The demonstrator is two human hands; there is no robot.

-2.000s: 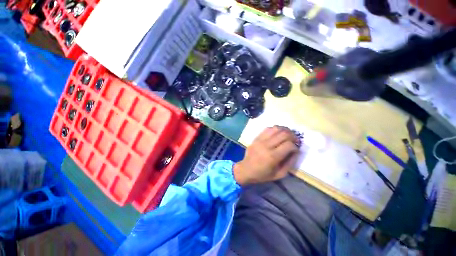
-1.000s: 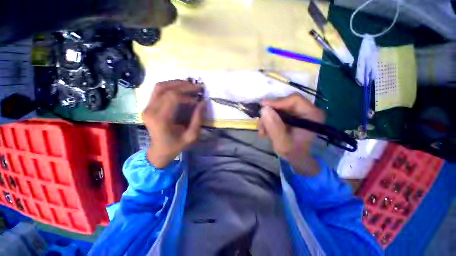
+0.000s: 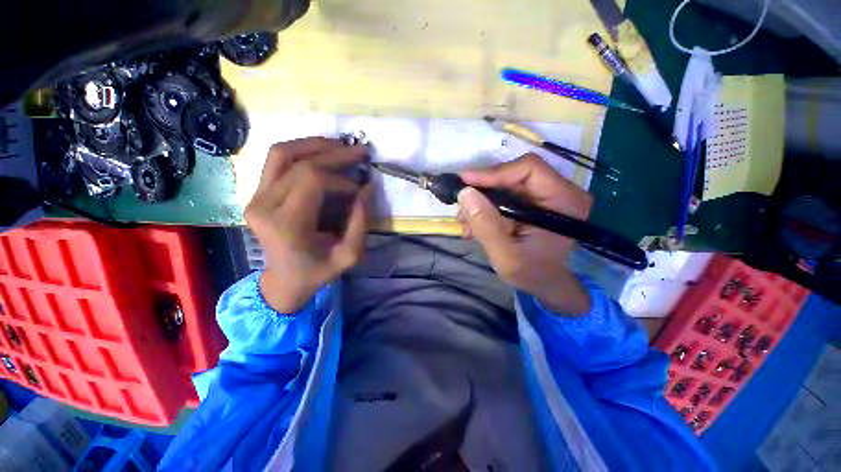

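Observation:
My left hand (image 3: 309, 207) holds a small dark round unit (image 3: 358, 152) between thumb and fingers above the white paper (image 3: 443, 146). The fingers hide most of the unit. My right hand (image 3: 526, 217) grips a black-handled tool with a slim metal tip (image 3: 562, 224), like a soldering iron or fine driver; I cannot tell which. The tool lies nearly level, slanting down to the right. Its tip points left and meets or nearly meets the unit; contact is unclear.
Glossy black units (image 3: 171, 115) are heaped at upper left. Red compartment trays stand at left (image 3: 69, 300) and right (image 3: 775, 304). Iridescent tweezers (image 3: 562, 89), a pale-handled brush (image 3: 521, 132), a flat blade tool (image 3: 636, 55) and a yellow dotted sheet (image 3: 752, 138) lie at right. A dark blurred shape crosses the upper left.
Two seconds ago only my left hand showed. The view has since swung right and down, bringing in my right hand with the black-handled tool. Since one second ago the hands have barely moved.

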